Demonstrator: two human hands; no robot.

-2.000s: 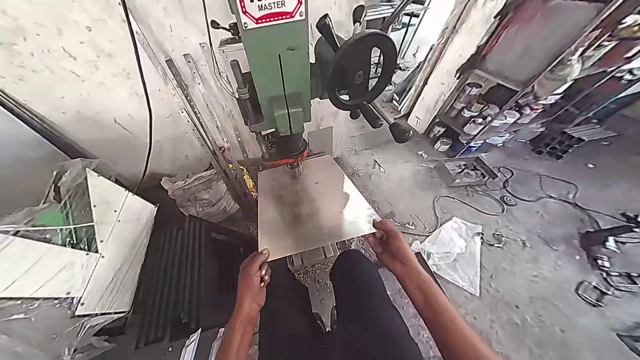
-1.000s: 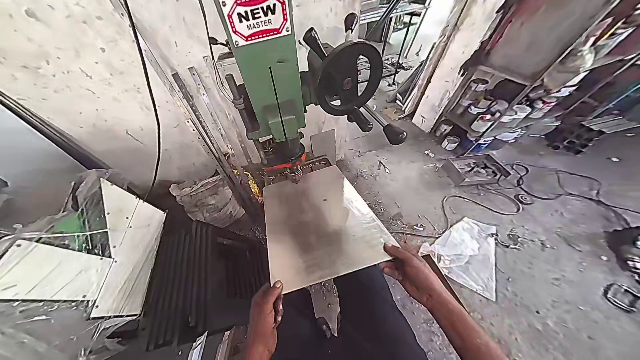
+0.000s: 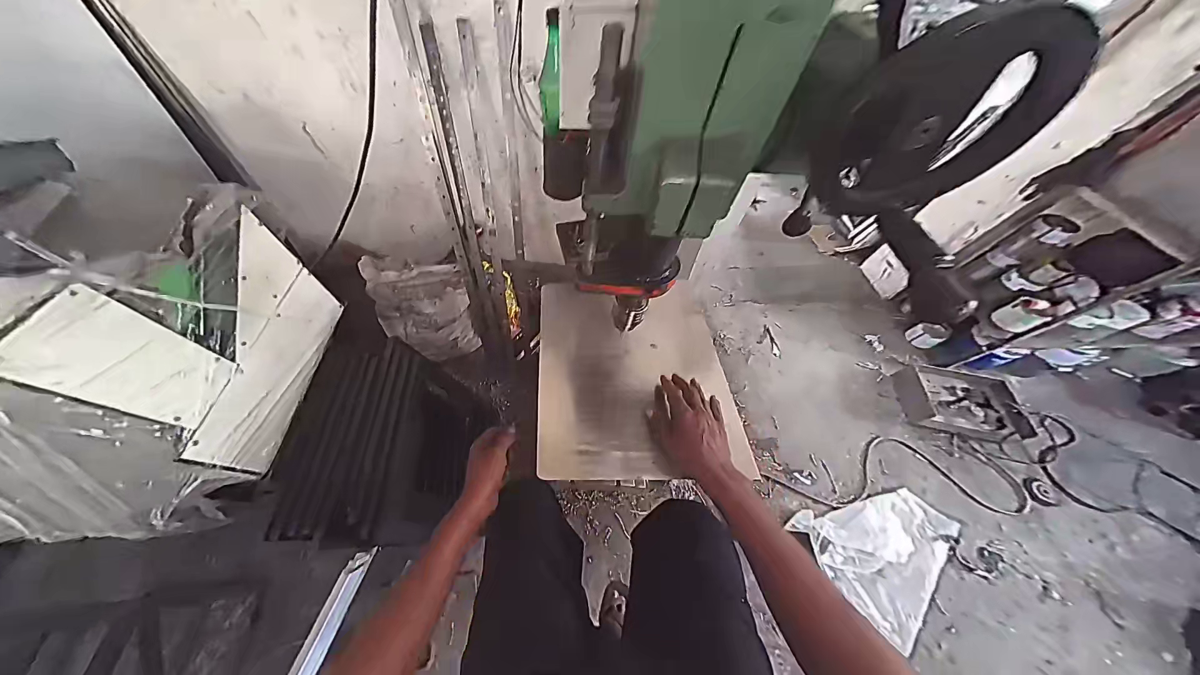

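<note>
A flat metal sheet (image 3: 600,375) lies beneath the chuck (image 3: 633,311) of a green drill press (image 3: 689,122). My right hand (image 3: 689,427) rests on the sheet's lower right part, palm down with the fingers somewhat apart. To the left of the sheet, just off its edge, is my left hand (image 3: 489,459), its fingers curled; whether it holds anything small cannot be seen. The black handwheel (image 3: 923,131) is at the upper right of the press. The press table is mostly hidden by the sheet.
Black metal bars (image 3: 347,441) are stacked at left, beside plastic-wrapped white panels (image 3: 272,347). A shelf of cans (image 3: 1041,300), an open metal box (image 3: 966,403), a cable (image 3: 900,445) and a clear plastic bag (image 3: 881,562) are on the right. Metal shavings litter the floor.
Both hands held the sheet's near corners before. My left hand has let go and is beside it; my right hand has moved onto its top. The view has shifted closer to the press.
</note>
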